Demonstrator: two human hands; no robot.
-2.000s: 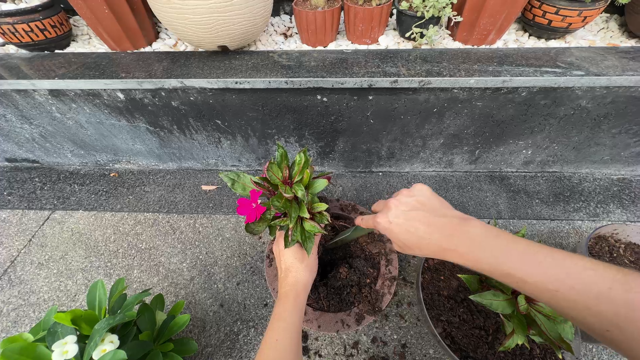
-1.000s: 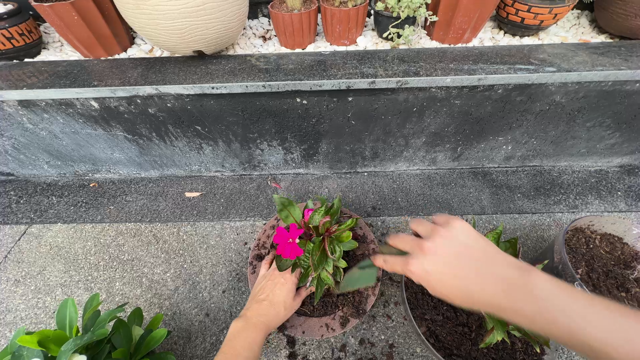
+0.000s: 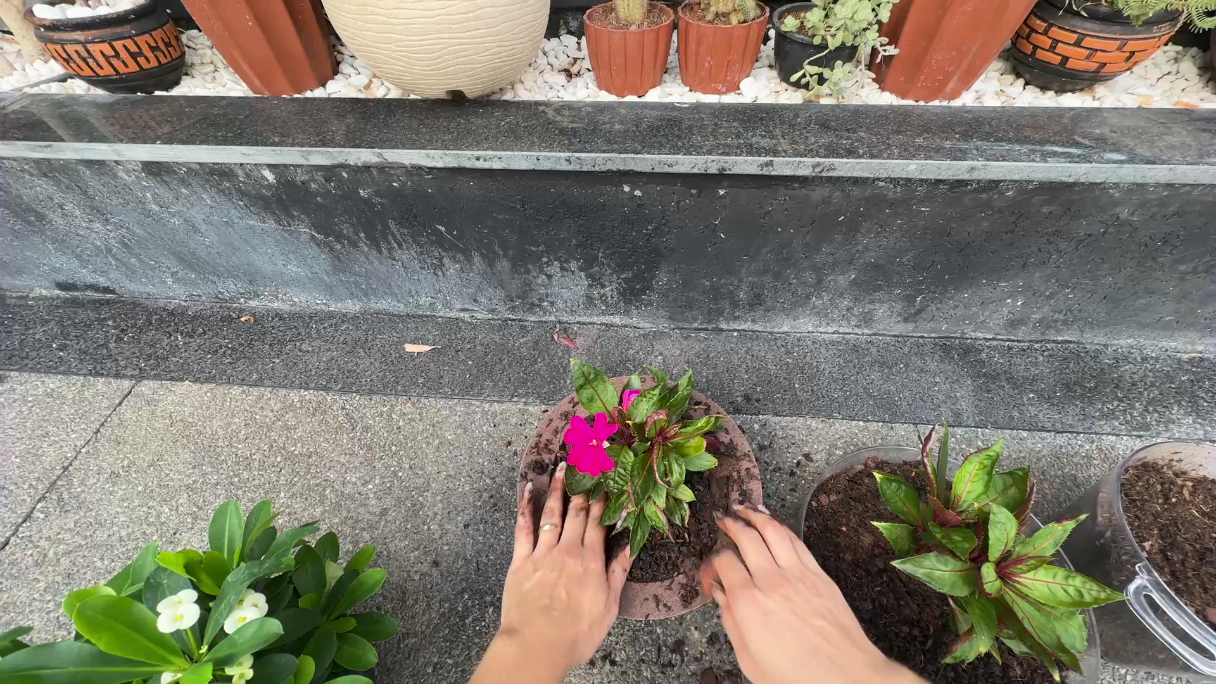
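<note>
A New Guinea impatiens point(image 3: 655, 456) with magenta blooms stands in dark soil point(image 3: 708, 513) inside a round, brownish-pink pot point(image 3: 662, 600). My left hand point(image 3: 562, 570) lies at the pot's left front, fingers spread over the soil and touching the plant's lower leaves; a ring is on one finger. At the right front of the pot, my right hand point(image 3: 774, 589) rests its bent, soil-stained fingertips on the soil and rim. No tool shows in either hand.
To the right are a clear tub of soil point(image 3: 845, 551) with another impatiens point(image 3: 993, 560) and a clear handled container point(image 3: 1154, 608) of soil. A white-flowered plant point(image 3: 228, 608) fills the lower left. Behind runs a dark stone ledge point(image 3: 608, 133) with pots on white pebbles.
The impatiens, held up over the pot in my left hand two seconds ago, now stands in the soil. The dark green blade at my right hand is out of sight, and that hand has come to the pot.
</note>
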